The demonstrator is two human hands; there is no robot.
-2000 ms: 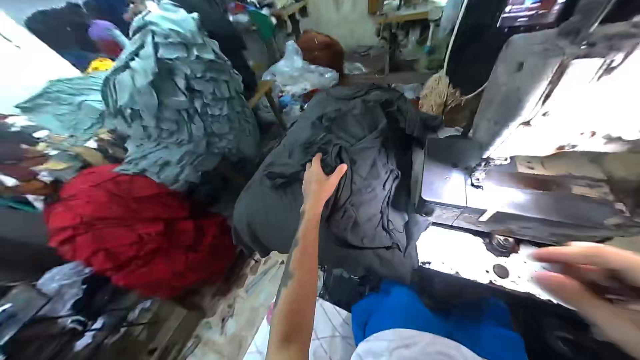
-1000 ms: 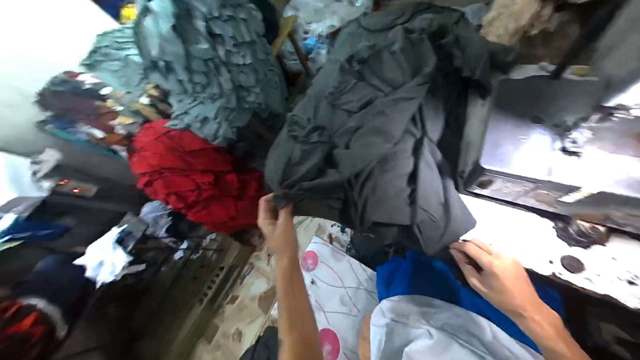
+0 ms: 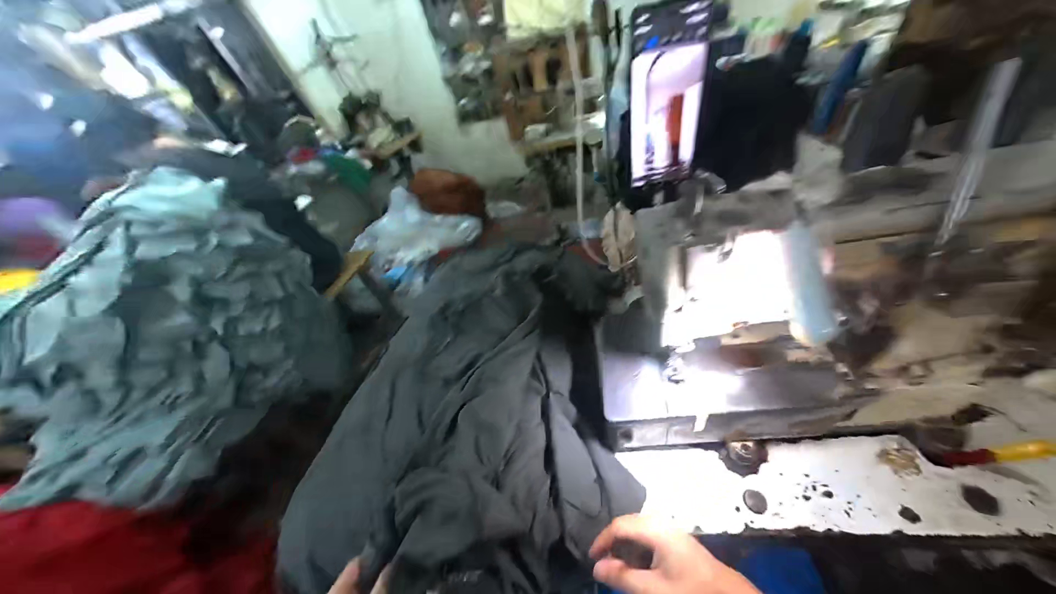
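A heap of dark grey cloth point(image 3: 462, 396) lies beside the sewing machine point(image 3: 726, 280), its lower folds reaching the bottom edge of the view. My left hand point(image 3: 359, 577) shows only as fingertips at that edge, against the cloth; its grip is hidden. To the right, my right hand point(image 3: 668, 557) has its thumb and fingers apart and curved near the cloth's right edge, with nothing seen between them. The machine's metal bed and bright lit area stand above the worn white table edge point(image 3: 817, 495).
Bundled grey-green cloth pieces point(image 3: 181, 330) stand at left above red cloth point(image 3: 124, 549). A phone point(image 3: 668, 99) is mounted behind the machine. A yellow-handled tool point(image 3: 1015, 452) lies on the table at right. A plastic bag point(image 3: 421, 231) sits behind the grey heap.
The view has tilted up strongly. A second ago my right hand was touching the grey cloth's lower corner; now its fingers are apart beside the cloth. The left hand is mostly out of view.
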